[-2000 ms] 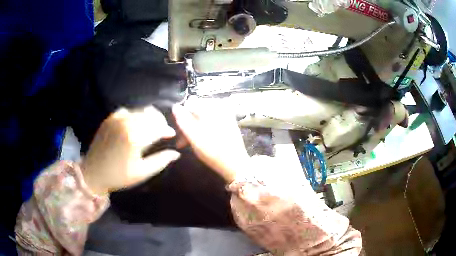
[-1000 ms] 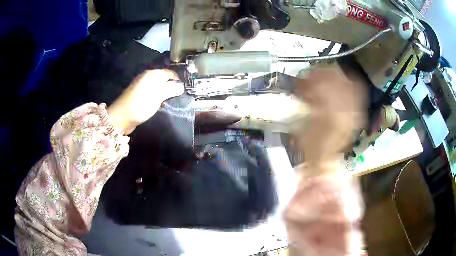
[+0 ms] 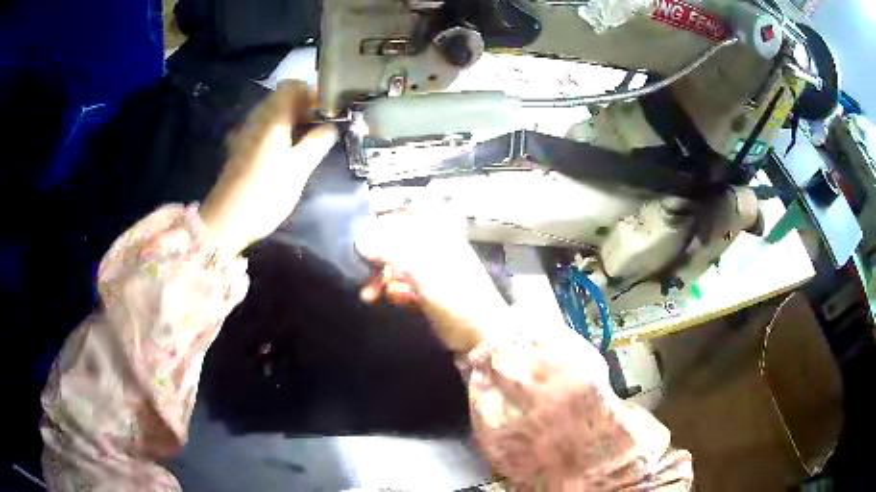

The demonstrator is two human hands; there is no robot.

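A limp black bag panel (image 3: 317, 356) hangs and lies in front of the sewing machine head (image 3: 370, 48), its upper part glaring below the needle area. My left hand (image 3: 264, 168) is at the left of the needle area, fingers by the presser foot and over the fabric's upper edge; its grip is blurred. My right hand (image 3: 408, 264) lies on the panel's right side below the cylinder arm (image 3: 442, 207), fingers curled on the fabric; glare hides the exact grip. Black webbing (image 3: 615, 161) runs along the arm into the metal guide (image 3: 418, 154).
A grey lamp tube (image 3: 437, 113) sits above the guide on a metal hose. Blue coiled cord (image 3: 583, 306) is right of my right hand. A cardboard box (image 3: 749, 384) stands at lower right. Blue sheeting (image 3: 106, 58) and dark fabric are at the left. The handwheel (image 3: 816, 72) is far right.
My right hand has moved from over the machine arm at the right down-left onto the panel. My left hand has shifted up slightly beside the needle area. The webbing is uncovered again.
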